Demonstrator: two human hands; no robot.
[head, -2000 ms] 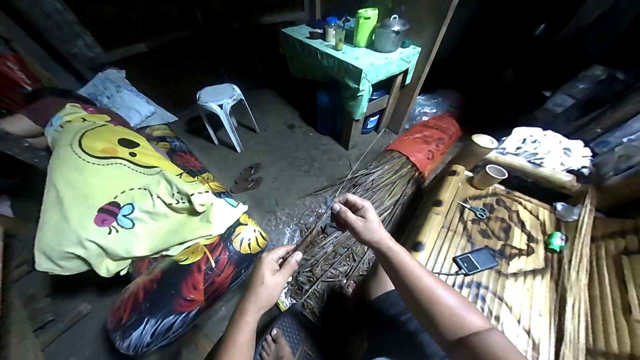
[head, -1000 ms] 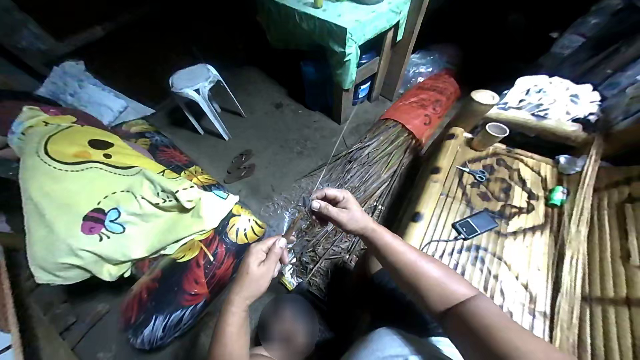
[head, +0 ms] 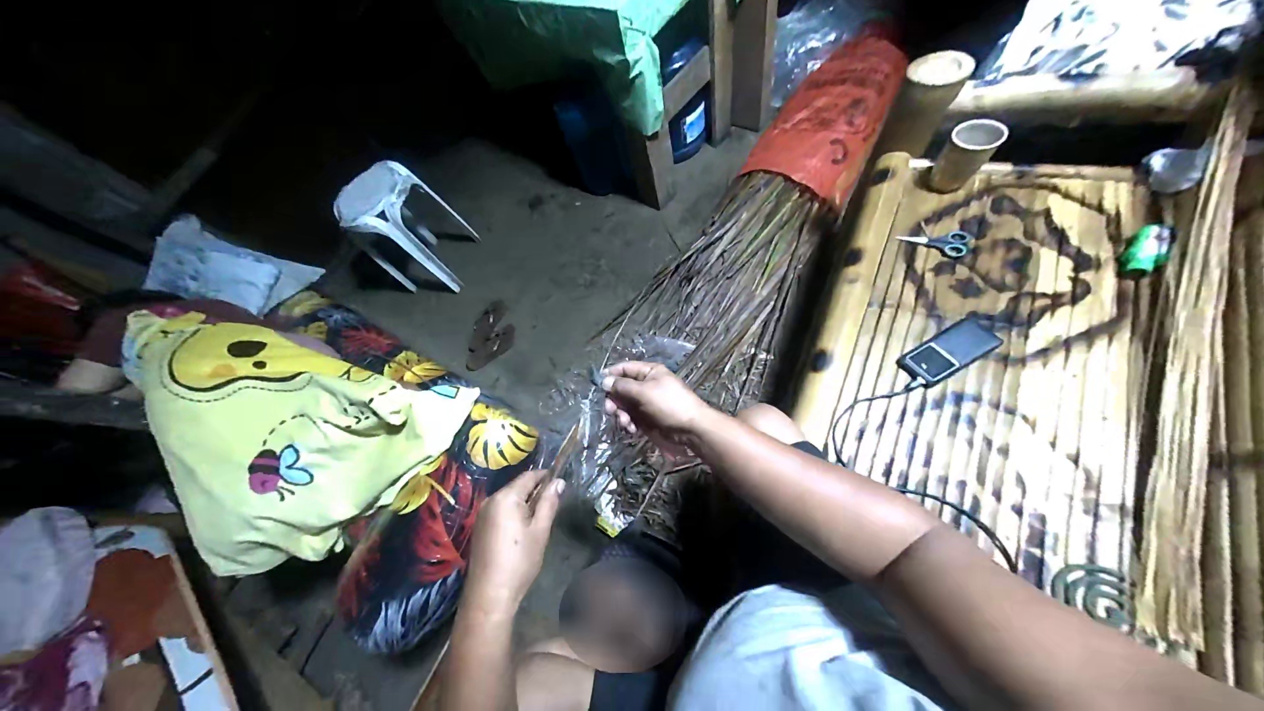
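Observation:
Low in the middle, my left hand (head: 515, 533) is closed on a thin brown strip (head: 566, 452) that points up and to the right. My right hand (head: 652, 400), above and to the right, pinches something small and dark between thumb and forefinger; what it is cannot be told. The two hands are apart. Behind and beside my right hand lies a bundle of long dried stalks (head: 726, 257), its far end wrapped in a red sack (head: 829, 118). Clear plastic (head: 592, 454) lies below the stalks near my hands.
At right, a bamboo bench (head: 879, 434) holds scissors (head: 950, 244), a black device (head: 950, 351) with a cable and a bamboo cup (head: 968, 153). A white stool (head: 380, 197) and slippers (head: 489, 336) are on the floor. A yellow cloth (head: 326, 444) covers a patterned cushion at left.
My hands, close together a second ago, are now farther apart. The view has shifted, and the tabletop things have left it.

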